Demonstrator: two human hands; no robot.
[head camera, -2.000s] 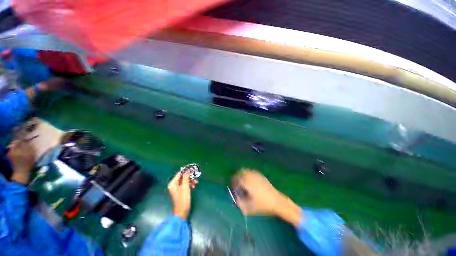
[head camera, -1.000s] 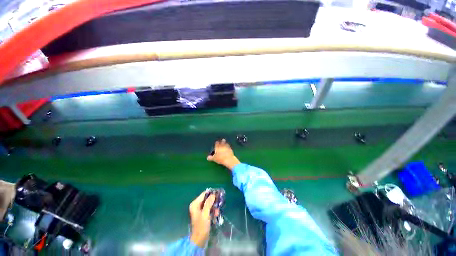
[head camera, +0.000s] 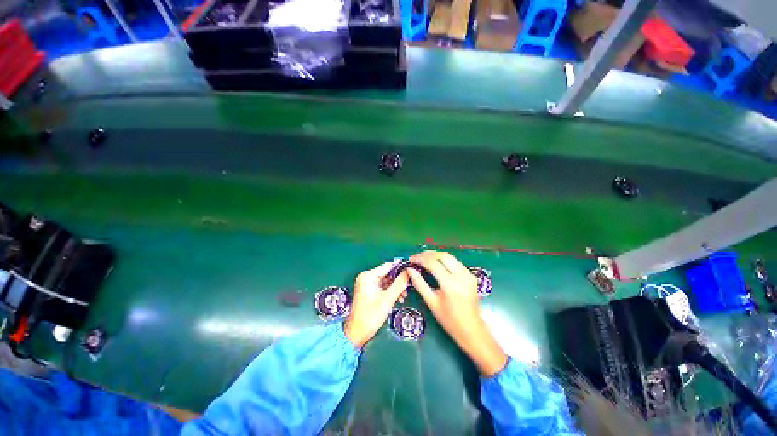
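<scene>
My left hand (head camera: 372, 300) and my right hand (head camera: 448, 290) meet over the green bench (head camera: 238, 341). Between their fingertips they hold a small dark disc, likely a speaker driver (head camera: 397, 272), tilted and partly covered by the fingers. One disc with a silver spoke pattern (head camera: 332, 302) lies left of my left hand. Another disc (head camera: 408, 323) lies just below and between my hands. A third disc (head camera: 481, 282) shows partly behind my right hand. No tool is visible in either hand.
Spaced discs ride the green conveyor belt (head camera: 281, 200) beyond the bench. A black crate (head camera: 230, 53) with clear plastic stands past it. A black ribbed box (head camera: 607, 341), a blue bin (head camera: 718, 283) and a pale post (head camera: 707, 230) are at right. Black equipment (head camera: 51, 272) is at left.
My right hand has come back from the belt and met my left hand at the held disc. The view has tilted down. Discs on the bench near my left hand now show.
</scene>
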